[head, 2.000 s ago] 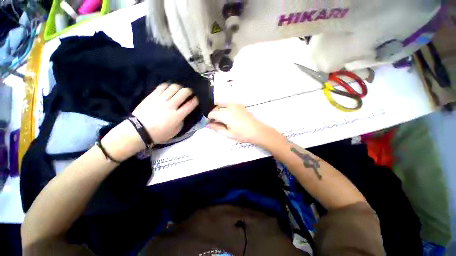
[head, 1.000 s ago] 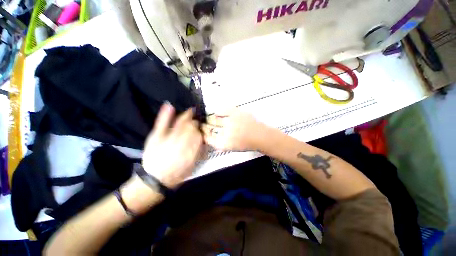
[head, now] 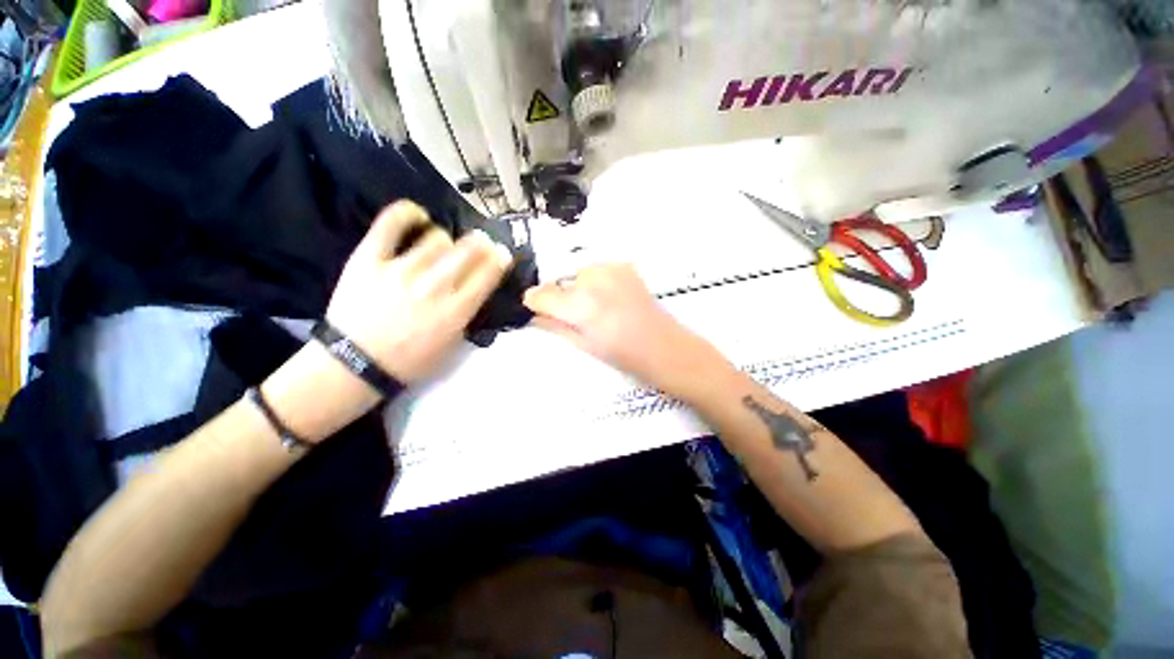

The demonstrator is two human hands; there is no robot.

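Note:
The black garment piece lies left of the needle and hangs over the table's front edge, with a grey panel showing. Its narrow edge runs to the presser foot and needle of the white lockstitch sewing machine. My left hand lies on the garment with bent fingers and holds cloth near the foot; its fingertips are partly hidden. My right hand pinches the fabric edge just in front of the foot, close to my left fingertips.
Scissors with red and yellow handles lie right of the needle. A green basket with cones is at the upper left, beside yellow tape. Printed ruler marks run along the table's front. A brown cardboard piece is at the right.
My left hand has moved up and away from the table's front edge, onto the cloth near the foot. The fabric edge has shifted with it. My right hand still holds the edge.

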